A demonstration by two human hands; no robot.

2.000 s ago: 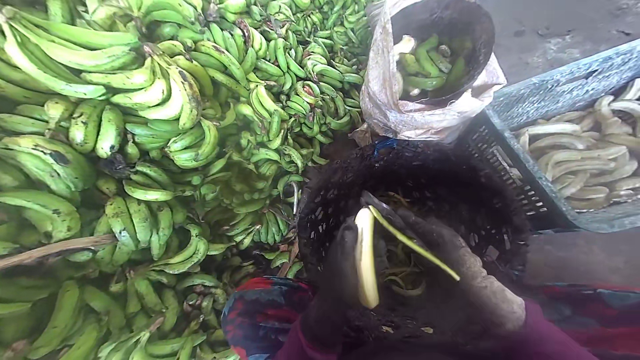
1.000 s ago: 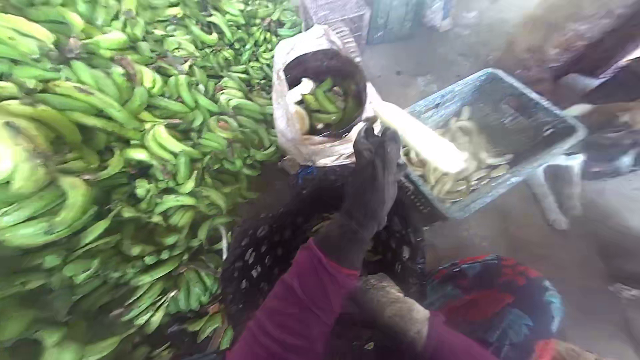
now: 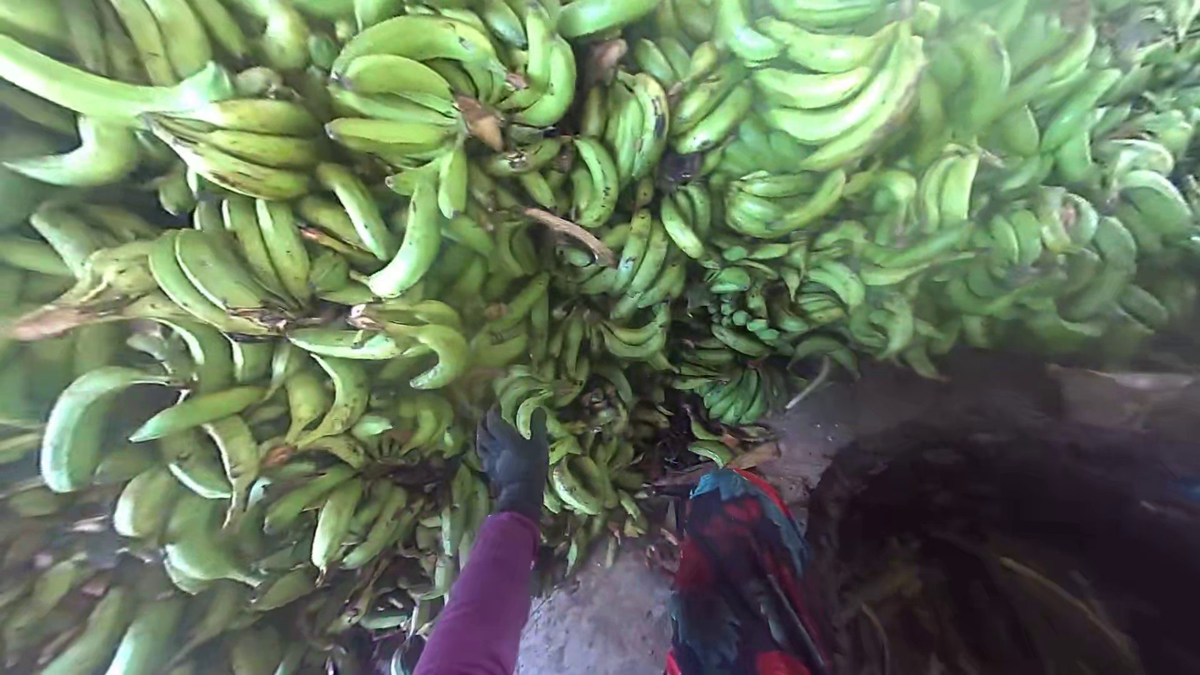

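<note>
My left hand (image 3: 513, 459), in a dark glove below a purple sleeve, reaches into the heap of green plantains. It touches a small cluster of green plantains (image 3: 527, 398) at its fingertips; blur hides whether the fingers have closed on it. More bunches of green plantains (image 3: 375, 84) lie all around and beyond the hand. My right hand is out of the frame.
A dark basket (image 3: 844, 487) with peels inside stands at the lower right. Patterned red and blue cloth (image 3: 741, 572) covers my leg beside it. Grey floor (image 3: 600, 619) shows between the heap and the cloth.
The view has swung far left to the heap. A second ago one hand held a peeled plantain over the crate; now my left hand is at the heap. The crate and white sack have left view.
</note>
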